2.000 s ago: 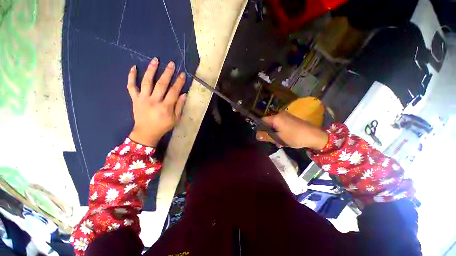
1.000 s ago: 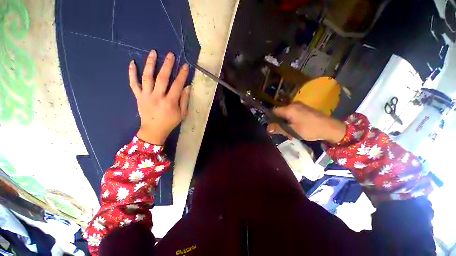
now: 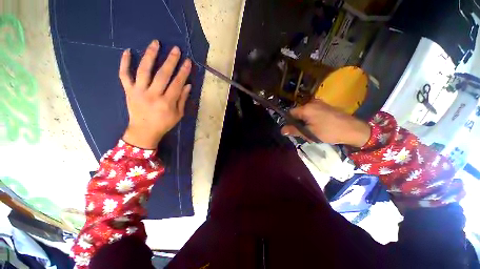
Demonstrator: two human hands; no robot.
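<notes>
A dark navy cut piece [image 3: 95, 68] with thin pale chalk lines lies on the cream cutting table [image 3: 218, 47]. My left hand [image 3: 155, 97] lies flat on the cloth with its fingers spread and holds nothing. My right hand [image 3: 326, 123] is beyond the table's right edge and grips the tailor's shears [image 3: 242, 89]. The long dark shears point up and left, and their tip meets the cloth near its right edge, just right of my left fingertips. Whether the blades are apart is too small to tell.
A round yellow seat [image 3: 342, 89] is beyond my right hand. Small scissors [image 3: 425, 97] lie on a white surface at the right, beside what looks like a white machine [image 3: 455, 121]. A green scroll pattern marks the tabletop at left. Cloth and clutter fill the lower left.
The view has shifted, and the yellow seat and small scissors sit further right in it. My left hand has moved slightly left and up on the cloth. My right hand still grips the shears.
</notes>
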